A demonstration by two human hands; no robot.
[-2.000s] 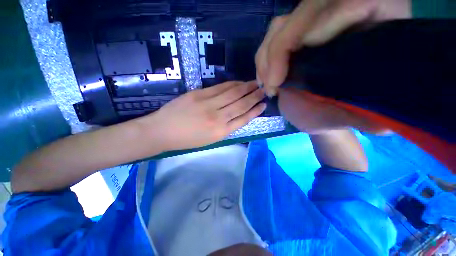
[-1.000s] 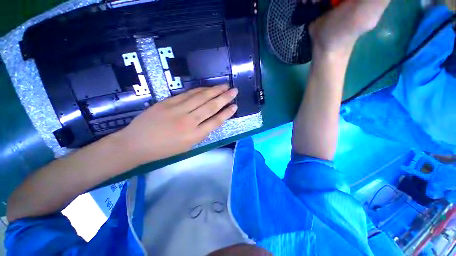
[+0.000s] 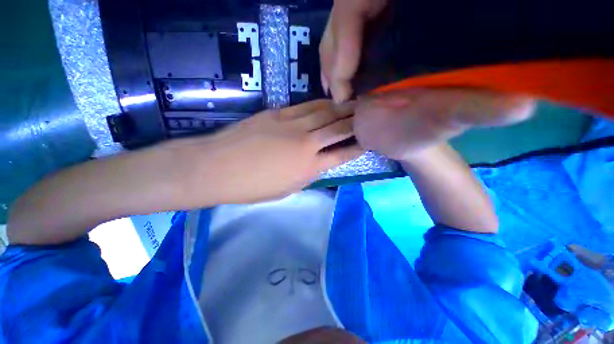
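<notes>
The black plastic housing [image 3: 128, 70] lies at the upper left to centre, with a grey cover plate [image 3: 185, 55] and white metal brackets [image 3: 299, 59] beside a silvery foam strip [image 3: 275, 57]. My left hand [image 3: 269, 151] lies flat over the housing's near edge, fingers extended; its fingertips are partly hidden by my right hand. My right hand [image 3: 377, 101] is closed around the large orange and black electric screwdriver [image 3: 498, 47], close to the camera and slightly blurred. The screwdriver's tip and its contact point are hidden.
Silvery padding [image 3: 81, 74] shows under the housing's left and near edges, on a green bench [image 3: 33, 94]. A black cord [image 3: 538, 154] runs off at the right. Blue-sleeved arms frame the view. A blue-clothed person [image 3: 589, 289] is at the lower right edge.
A second ago my right hand was away at the upper right, beside the round dish. Now it is back with the screwdriver at my left fingertips. The dish is out of sight.
</notes>
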